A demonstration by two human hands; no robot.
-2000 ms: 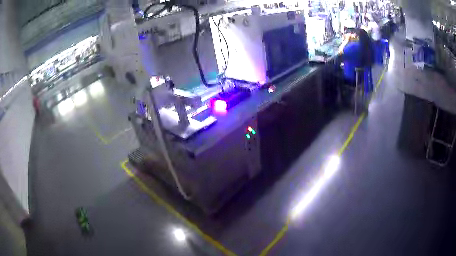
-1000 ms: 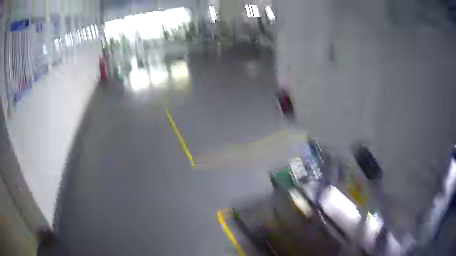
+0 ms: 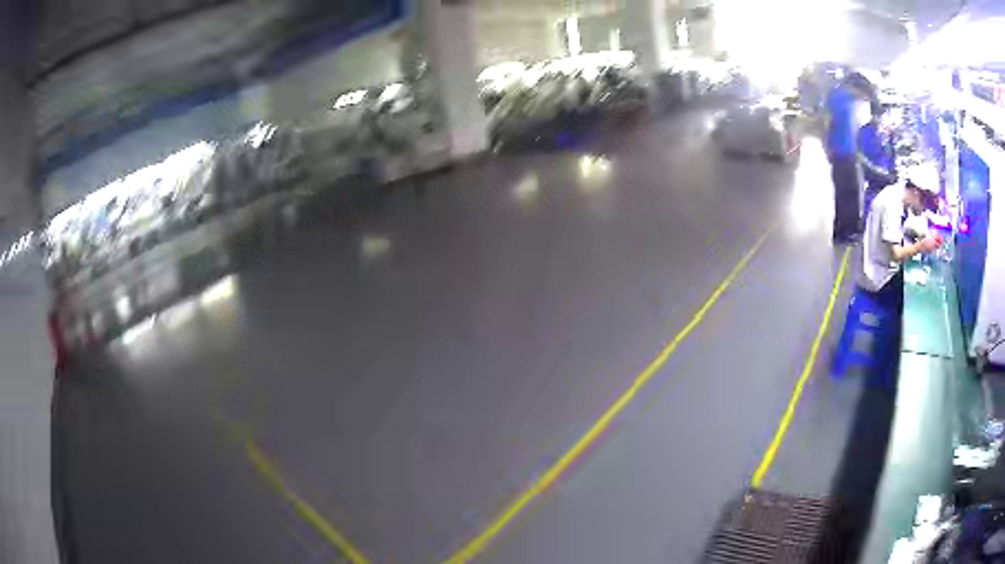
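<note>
Neither of my hands is in the picture. Nearest in front of me on the right is a long conveyor bench with a green top (image 3: 926,386). Blurred pale and dark items (image 3: 948,534) lie at its near end, too unclear to name. A dark slatted grate or pallet (image 3: 771,529) is on the floor beside the bench's near end.
A person in a white top and cap (image 3: 885,237) is at the bench by a blue stool (image 3: 856,336). A person in blue (image 3: 846,154) stands behind. Yellow lane lines (image 3: 634,424) cross the grey floor. A pillar (image 3: 457,83) and blurred stacks (image 3: 562,99) are further back.
The view has swung from the machine bench, past a pale wall and column, to an aisle with the green bench on the right. People and a blue stool now show at that bench.
</note>
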